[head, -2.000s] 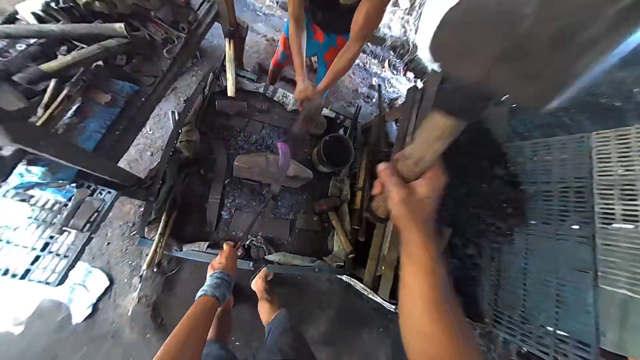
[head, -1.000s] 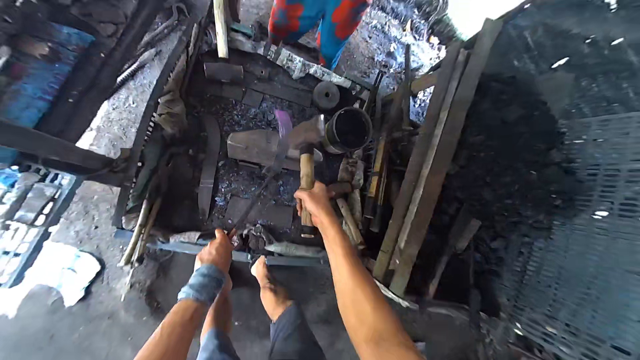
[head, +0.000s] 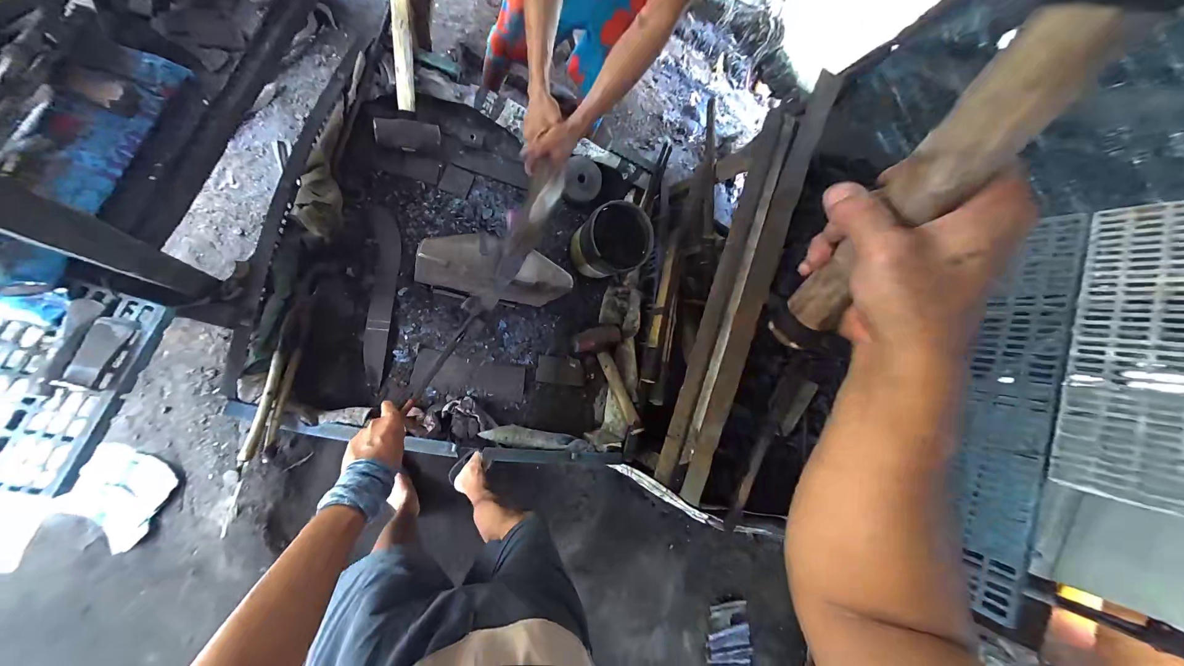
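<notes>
My right hand [head: 934,240] grips the thick wooden handle [head: 1008,102] of a hammer raised at the upper right; its dark head is mostly cut off by the frame. Low on the left, my left hand [head: 379,439], with a cloth band at the wrist, holds metal tongs [head: 449,356] that reach up to the steel anvil [head: 541,277]. Over the anvil, a co-worker's two hands [head: 550,139] clasp a blurred tool [head: 532,217] pointing down at it. That blur hides most of the workpiece at the tongs' tips.
Around the anvil lie a metal can [head: 612,239], a small hammer [head: 599,339], a curved flat metal piece [head: 381,291] and another hammer [head: 407,133]. Long beams [head: 749,287] stand right of the pit. My bare feet rest by the metal edge bar [head: 546,456]. Plastic crates [head: 1119,342] are at the right.
My right hand has lifted the hammer from over the anvil area to the upper right. The co-worker's hands, out of view a second ago, are back above the anvil. My left hand stays low on the tongs.
</notes>
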